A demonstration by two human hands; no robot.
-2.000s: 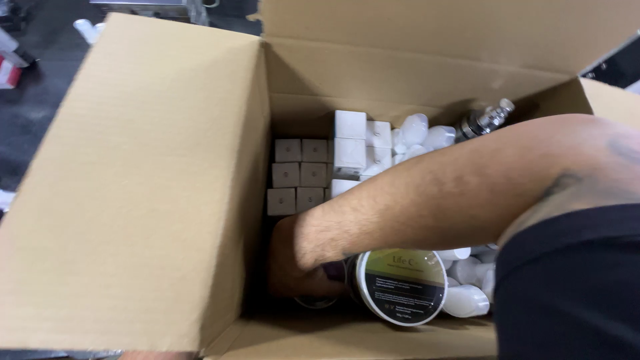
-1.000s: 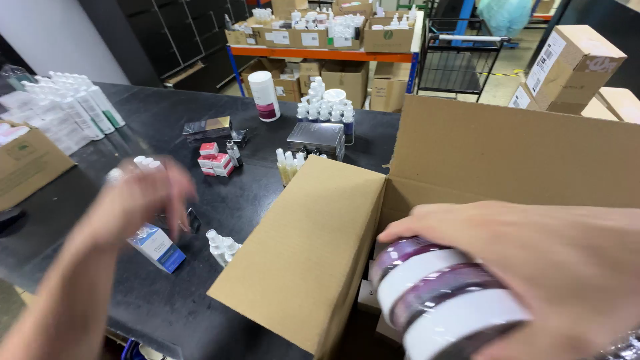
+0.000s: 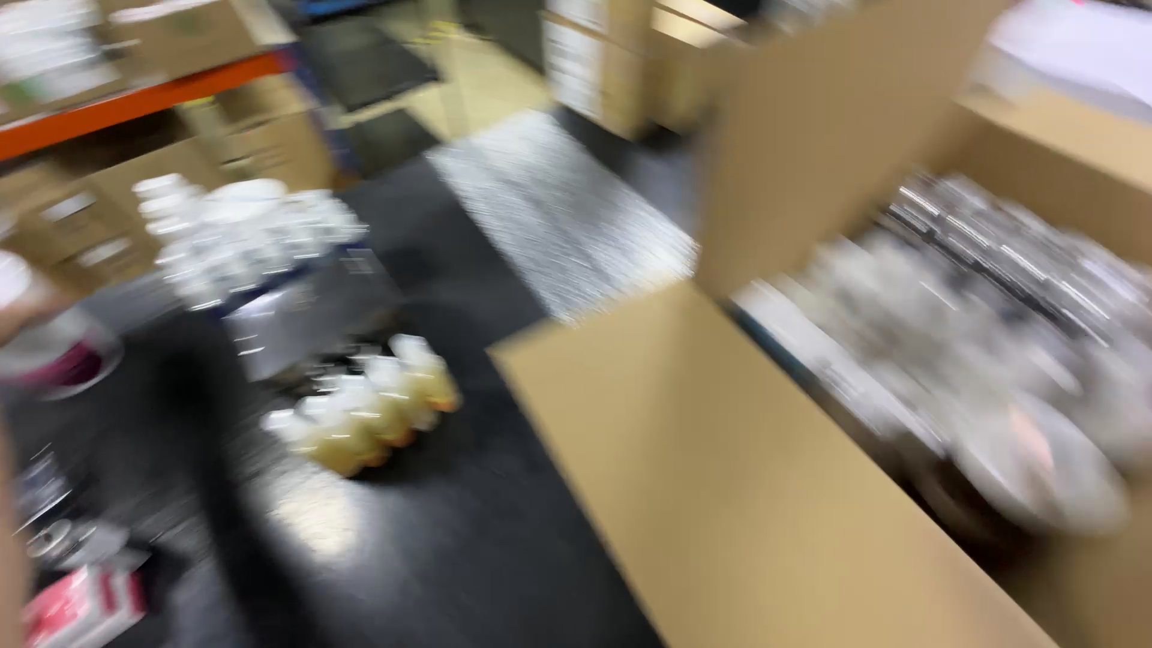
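At the left edge, blurred by motion, my left hand [image 3: 31,313] is closed around a white plastic tub [image 3: 54,355] with a magenta band, over the black table. My right hand is out of view. An open cardboard box [image 3: 720,468] fills the right side, one flap folded out over the table. Inside it lie white bottles [image 3: 918,333], a round white-topped jar [image 3: 1035,463] and shiny clear-wrapped or metallic items [image 3: 1008,243], all smeared. Small bottles of yellow liquid with white caps [image 3: 369,405] stand on the table between the tub and the box.
Several white-capped bottles [image 3: 243,234] stand behind a clear plastic case [image 3: 310,306]. Red and white small boxes [image 3: 85,607] are at the lower left. An orange-edged shelf [image 3: 144,103] with cartons is at the upper left. More cartons [image 3: 603,67] stand behind the table.
My left hand has gone to the white tub, which stood untouched on the table one second ago. My right hand, then holding stacked jars at the box, has left the view. The view has swung.
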